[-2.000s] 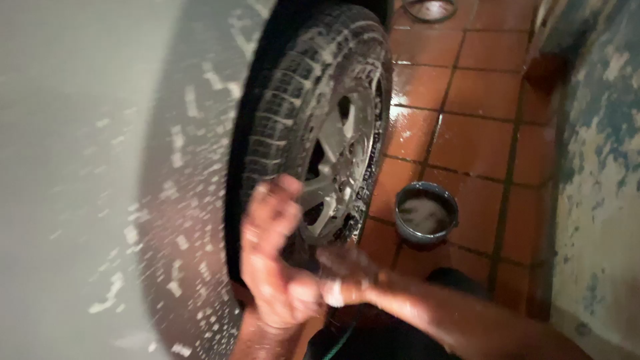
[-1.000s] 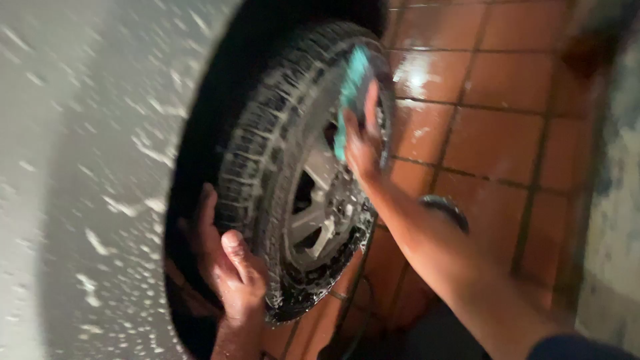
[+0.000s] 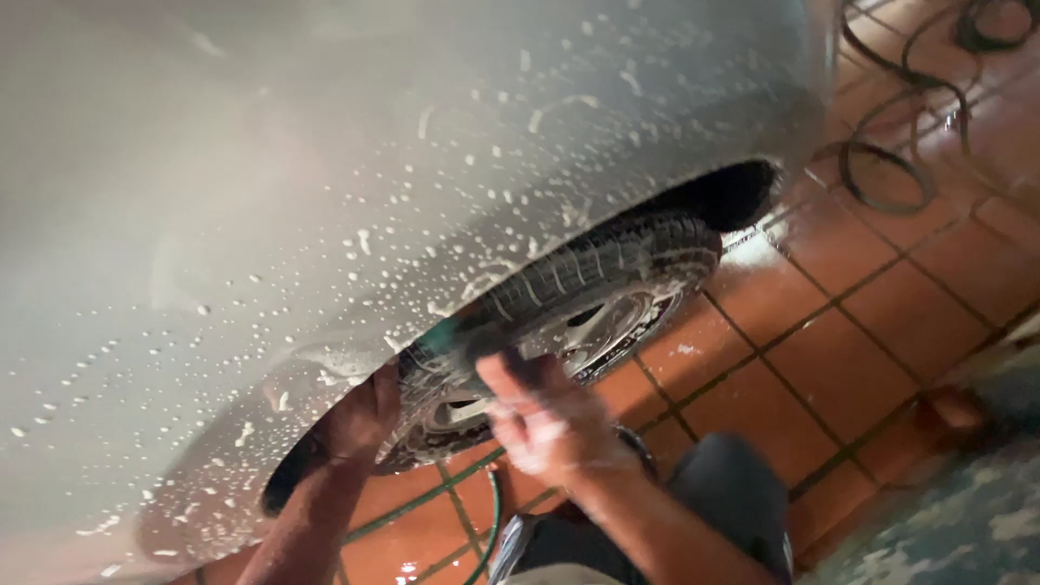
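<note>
My right hand [image 3: 548, 414] grips a dark-backed scrub brush [image 3: 508, 357], blurred by motion, over the tread and sidewall of the car tire [image 3: 585, 276]. A patch of green bristles or their blur shows at the brush's far side. Suds cling to the tire and to the alloy wheel rim [image 3: 609, 325]. My left hand [image 3: 361, 414] reaches up to the tire at the near end of the wheel arch; its fingers are partly hidden in shadow. The silver car's body panel [image 3: 325, 203] is spattered with foam above the wheel.
Wet terracotta floor tiles [image 3: 837, 374] lie right of the wheel. Dark hose coils [image 3: 886, 179] rest at the upper right, and a green hose [image 3: 496, 520] runs below the wheel. My knee [image 3: 723, 496] is beside my right forearm. A patchy painted wall [image 3: 959, 528] stands at lower right.
The brush, on the outer side of the tire a second ago, is now at the tread nearer my left hand. The view has swung, bringing the hose coils into sight.
</note>
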